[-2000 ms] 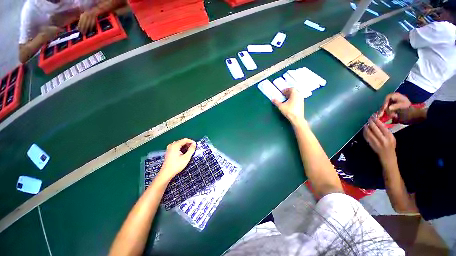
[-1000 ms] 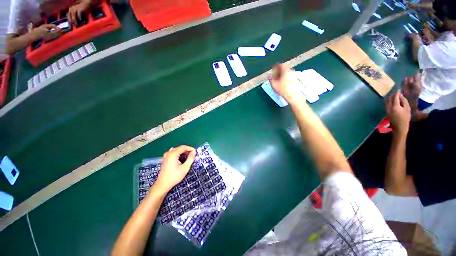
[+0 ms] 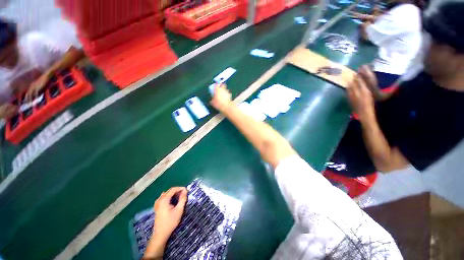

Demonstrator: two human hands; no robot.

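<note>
My left hand [image 3: 169, 210] rests over the overlapping lens sheets [image 3: 196, 226]. Its thumb and forefinger are curled together around a dark spot. I cannot tell whether that is a held lens piece or the sheet behind. My right hand [image 3: 222, 98] reaches past the pale metal strip over the belt. Its fingertips are at a pale blue phone cover [image 3: 212, 89], mostly hidden; the grip is not clear. A cover with a dark corner block [image 3: 225, 75] lies just beyond. Two more such covers [image 3: 183, 119] lie left of the hand. A fanned pile of plain covers [image 3: 277, 99] lies right of my forearm.
The worn metal strip [image 3: 147, 177] divides work surface and belt. Brown cardboard [image 3: 323, 67] with small dark parts lies beyond the pile. A neighbouring worker in black [image 3: 417, 117] sits at right. Red trays [image 3: 48, 104] and another worker are across the line. Another cover [image 3: 262, 53] is farther along the belt.
My right hand has moved from the pile's left end across the strip to the belt covers. My left hand stays at the sheets. The whole view has shifted.
</note>
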